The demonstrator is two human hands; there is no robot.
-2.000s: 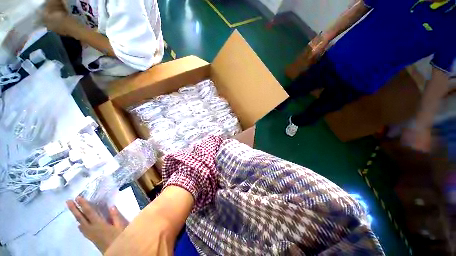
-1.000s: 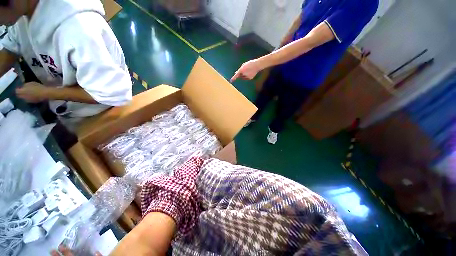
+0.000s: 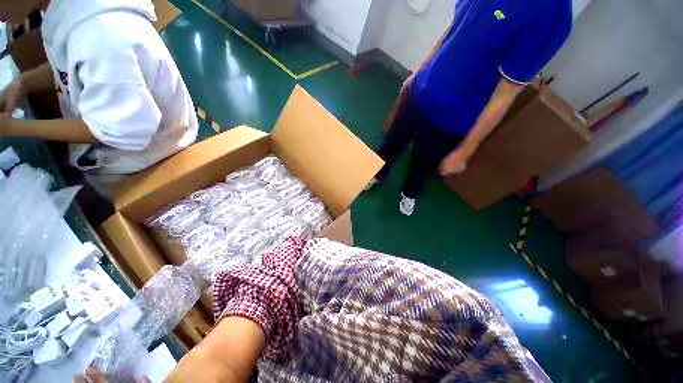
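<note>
Only the fingertips of my right hand show, at the bottom left edge, beside white cables in clear plastic; what they touch cannot be told. My right forearm and checked sleeve cross the lower middle. My left hand is not in view. White corded goods with small white blocks lie on the bench at left. A clear bag reaches over the bench edge towards the open brown carton. Rows of bagged white cables fill the visible inside of the carton.
A person in a white hoodie works at the bench, upper left. A person in a blue shirt stands beyond the carton. More brown cartons stand at right. Yellow tape marks the green floor.
The view has swung right since two seconds ago, leaving my right hand mostly cut off. The blue-shirted person's pointing arm has dropped. The white-hooded person's hands have moved left.
</note>
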